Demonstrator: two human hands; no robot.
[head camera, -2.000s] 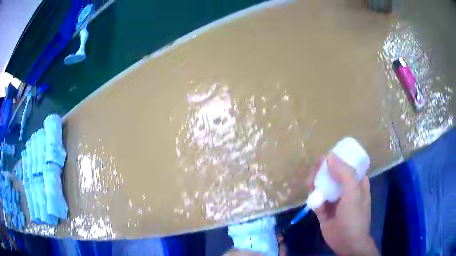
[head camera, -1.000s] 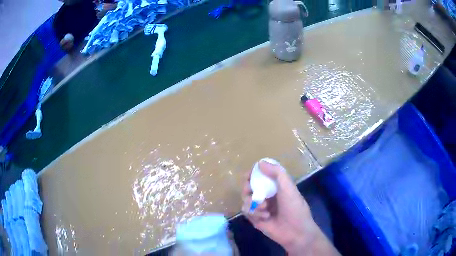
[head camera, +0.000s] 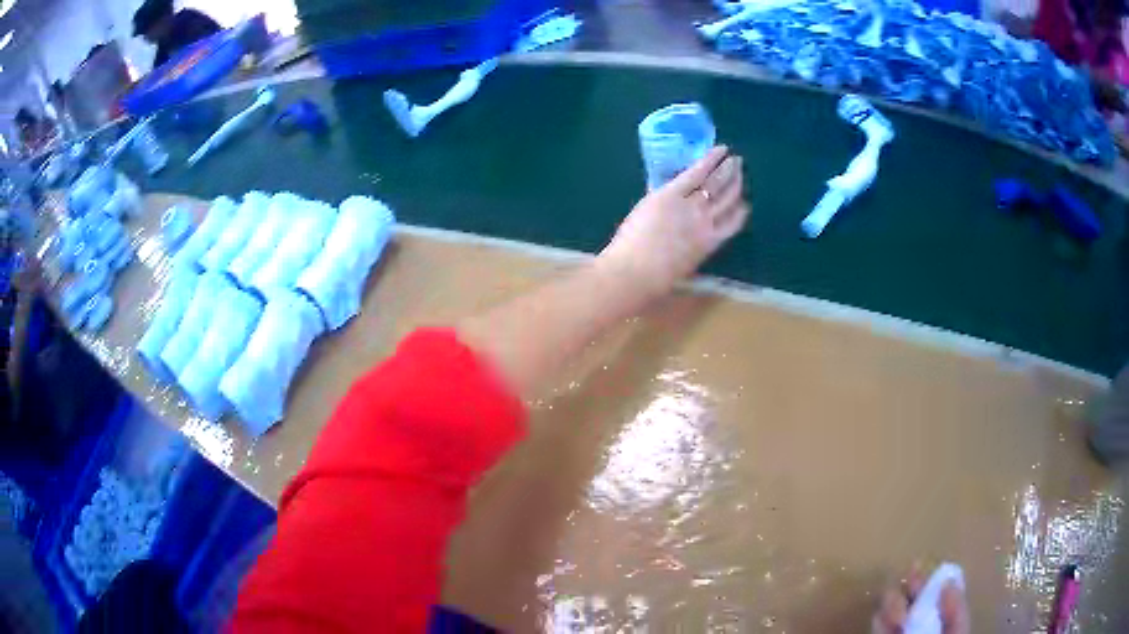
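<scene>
My left hand (head camera: 681, 223), with a red sleeve on the arm, reaches over the dark green belt. Its fingers are at a light blue fabric sleeve (head camera: 675, 146), whose round open end faces up; whether the fingers grip it or only touch it is hard to tell. My right hand (head camera: 896, 609) is at the bottom edge, mostly cut off, and holds the white squeeze bottle (head camera: 937, 602). Light blue sleeves (head camera: 266, 291) lie in two close rows on the left of the tan bench (head camera: 805, 421).
The green belt (head camera: 768, 186) carries long pale blue pieces (head camera: 848, 186) and dark blue pieces (head camera: 1052, 208). A pale blue heap (head camera: 929, 68) lies behind it. A pink-red stick (head camera: 1064, 599) and part of a grey object (head camera: 1111, 427) are at right. People stand far left.
The view has swung left. My left hand has come up from the bench's near edge to the belt with a light blue sleeve. My right hand with the bottle is now low at the frame's edge.
</scene>
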